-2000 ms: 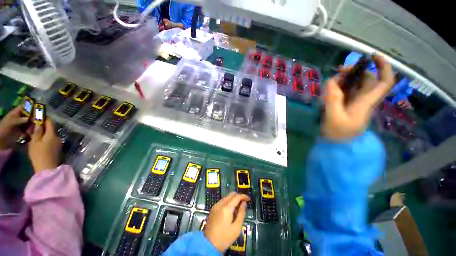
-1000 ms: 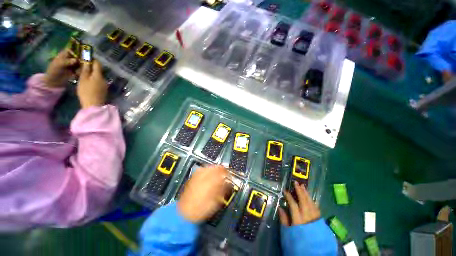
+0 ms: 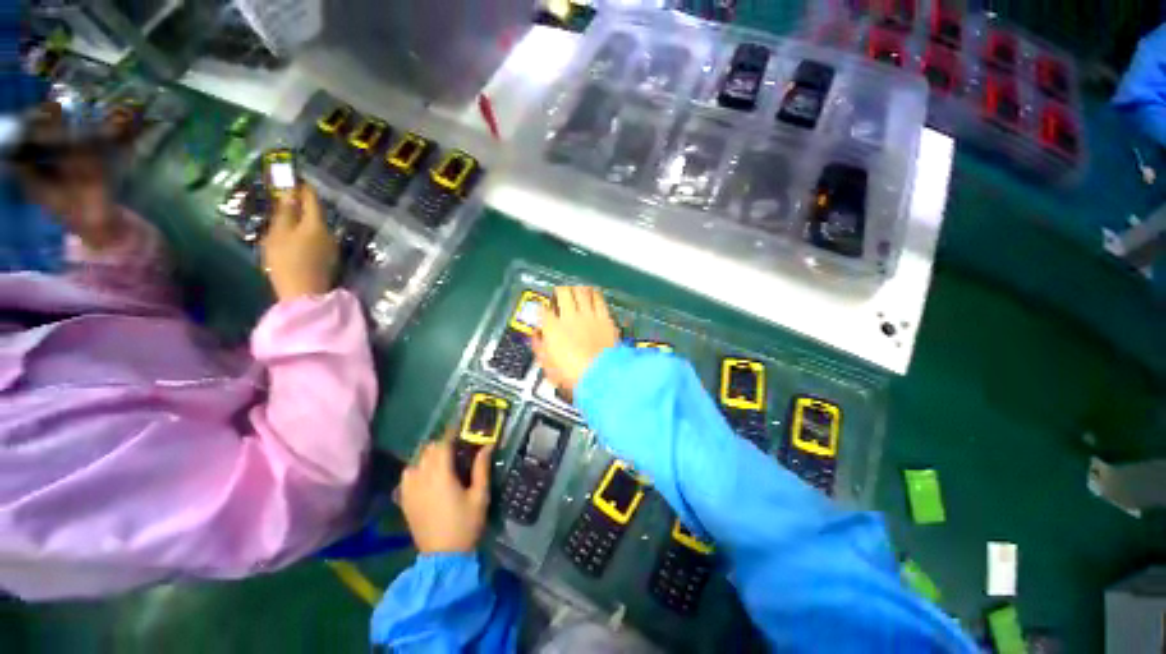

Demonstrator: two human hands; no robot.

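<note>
A clear blister tray (image 3: 877, 447) holds keypad phones in two rows, most with yellow frames. My left hand (image 3: 444, 498) is at the tray's front left, its fingers over the keypad of a yellow-framed phone (image 3: 485, 418) with a dark screen. My right hand (image 3: 575, 335) reaches across to the back row, beside a yellow-framed phone with a lit screen (image 3: 533, 311). Whether either hand grips a phone cannot be told. An all-dark phone (image 3: 535, 468) lies between two yellow-framed ones in the front row. My right sleeve hides part of the tray.
A white board (image 3: 919, 300) behind bears clear trays (image 3: 914, 102) with a few black phones. Green batteries (image 3: 923, 496) and a white one (image 3: 1001, 569) lie right. A person in pink (image 3: 192, 422) holds a lit phone (image 3: 280, 173) at left. Red parts lie in a far tray (image 3: 1080, 160).
My raised right hand came down to the tray's right end, then crossed to its back left. My left hand moved to the front-left phone. A black phone now lies in the upper tray's front right.
</note>
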